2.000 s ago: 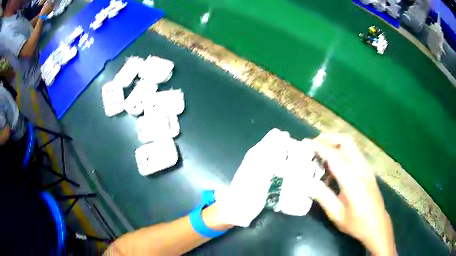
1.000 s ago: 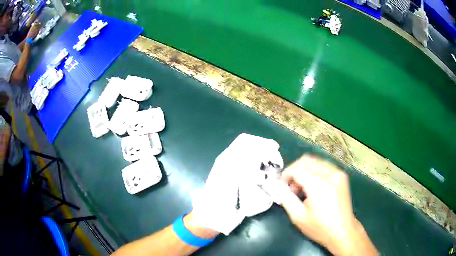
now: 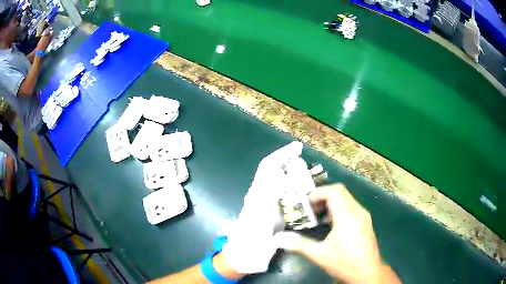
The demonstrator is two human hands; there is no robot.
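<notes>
My left hand [image 3: 261,216], in a white glove with a blue wrist strap [image 3: 212,267], holds a white unit [image 3: 299,208] above the dark green bench. The unit's open side shows a green board and small parts, and a metallic or dark piece sticks out at its top. White glove and white shell blend, so their edges are hard to tell apart. My bare right hand [image 3: 347,238] is at the unit's right side, thumb below and fingers curled by it, slightly blurred. Several white socket covers [image 3: 165,204] lie in a group on the bench to the left.
A blue corrugated sheet [image 3: 119,83] with rows of white parts lies at the upper left. Beyond the worn pale edge [image 3: 266,113] runs the green conveyor belt [image 3: 277,55], carrying a board-and-plug cluster [image 3: 342,25]. A person [image 3: 19,66] works at the far left, with blue-rimmed stools below.
The unit in my left hand has turned, so its board side now shows. My right hand has moved slightly left and down around it. The cluster on the belt has shifted left in view.
</notes>
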